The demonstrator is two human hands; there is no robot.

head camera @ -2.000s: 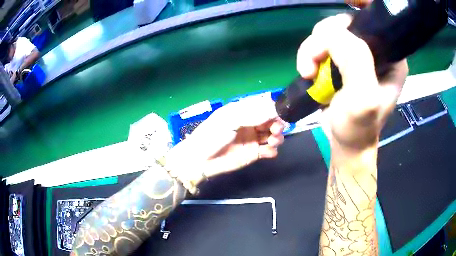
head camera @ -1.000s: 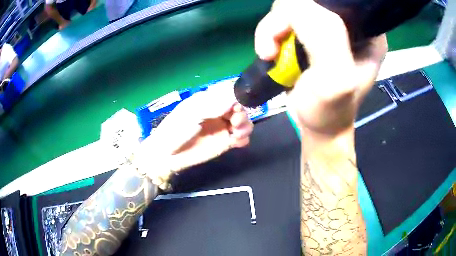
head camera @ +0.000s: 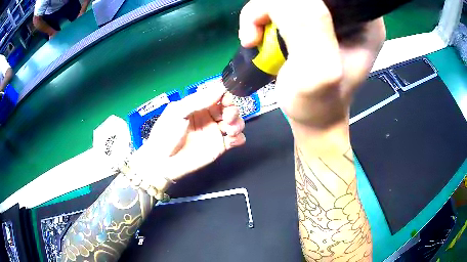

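My right hand (head camera: 317,66) grips the black electric screwdriver (head camera: 251,71) by its body, near the yellow band. Its nose points down and left. My left hand (head camera: 199,128) is at the screwdriver's nose, fingers curled and fingertips together beneath it; the bit and anything between the fingertips are hidden. A silver U-shaped bracket (head camera: 220,193) lies on the black mat (head camera: 205,233) below my hands, its left part under my left forearm. A small metal piece (head camera: 140,238) shows at its left end.
Blue bins hold dark screws (head camera: 148,126) and silver screws (head camera: 245,105). A clear parts bag (head camera: 111,138) is left of them. Spare brackets (head camera: 417,84) lie on the right mat. A circuit-board device (head camera: 54,233) is at lower left. The green conveyor (head camera: 169,56) runs behind; people are at upper left.
Both hands and the screwdriver have shifted left in the picture, as have the bins and bracket. The hands stay together at the screwdriver's nose, and more of the silver screws shows.
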